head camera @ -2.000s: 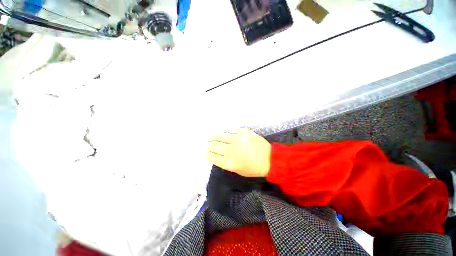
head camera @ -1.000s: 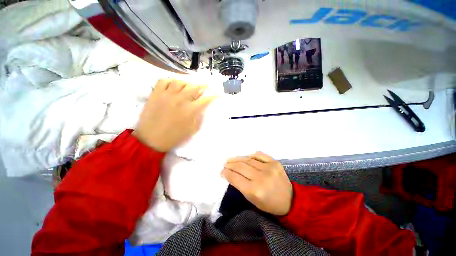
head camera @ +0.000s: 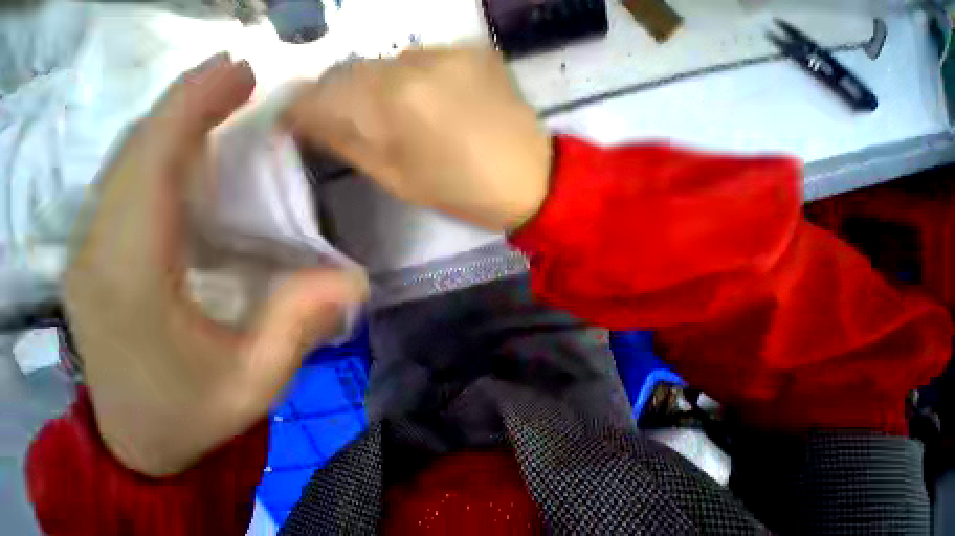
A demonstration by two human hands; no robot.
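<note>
White fabric (head camera: 262, 194) is lifted off the table edge between my two hands, blurred by motion. My left hand (head camera: 168, 283) is large and blurred at the left. Its thumb presses the fabric's lower edge and its fingers are behind and above the fabric. My right hand (head camera: 429, 131) reaches across from the right, its fingertips on the fabric's upper edge. More pale fabric (head camera: 52, 136) lies in a heap at the far left. Part of the sewing machine's metal parts (head camera: 298, 19) show at the top edge; the needle area is not clearly visible.
A smartphone (head camera: 547, 23), a small brown piece (head camera: 654, 16) and black thread snips (head camera: 825, 65) lie on the white table (head camera: 670, 120). A blue crate (head camera: 314, 429) is below, beside my lap. A red object (head camera: 901, 236) is under the table at right.
Both hands have moved up, the right onto the fabric in front of the machine. The fabric has been lifted and gathered leftward, uncovering my lap and the blue crate. The view has shifted downward.
</note>
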